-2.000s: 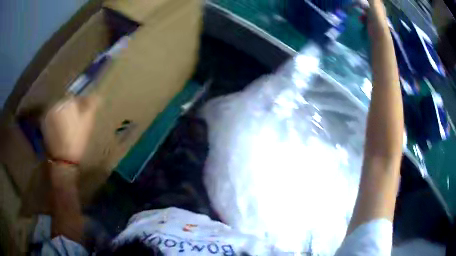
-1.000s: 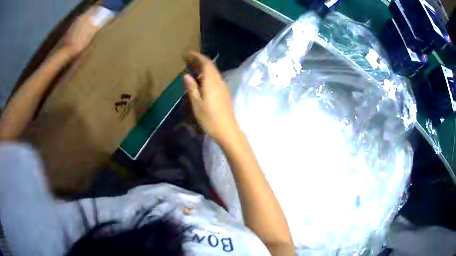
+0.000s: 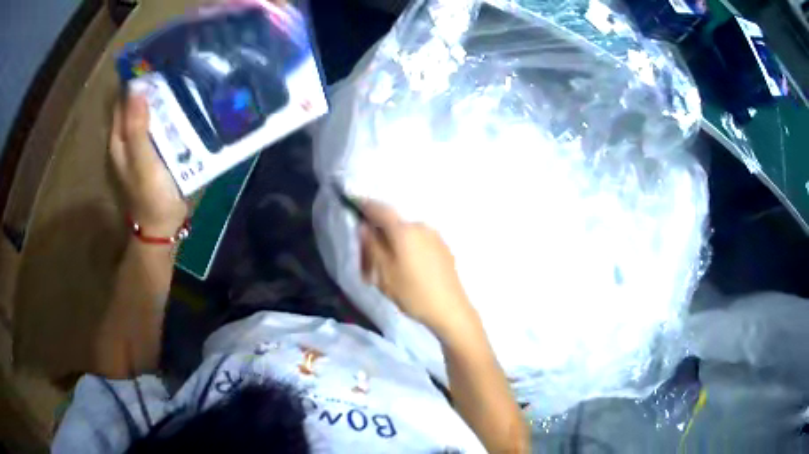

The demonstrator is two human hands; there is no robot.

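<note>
My left hand [image 3: 147,168], with a red cord bracelet, holds a retail box [image 3: 232,93] by its left edge, tilted, at the upper left. The box has a dark device picture and a white lower strip, and its face looks shiny. My right hand [image 3: 404,262] is at the centre, over the near left rim of the large waste bag [image 3: 532,230]. Its fingers are closed around a thin dark stick, the utility knife [image 3: 353,205], whose tip points up and left toward the box. No blade can be made out. The bag's inside glares white.
A large brown carton [image 3: 66,222] stands at the left, beside a strip of green surface [image 3: 211,222]. Dark blue retail boxes [image 3: 752,62] lie on the green bench [image 3: 781,168] at the upper right. Grey translucent plastic [image 3: 754,355] lies at the lower right.
The left hand has brought the box from the carton's far edge toward the middle, face now visible. The right hand has moved down and right over the bag's rim. The whole view has shifted.
</note>
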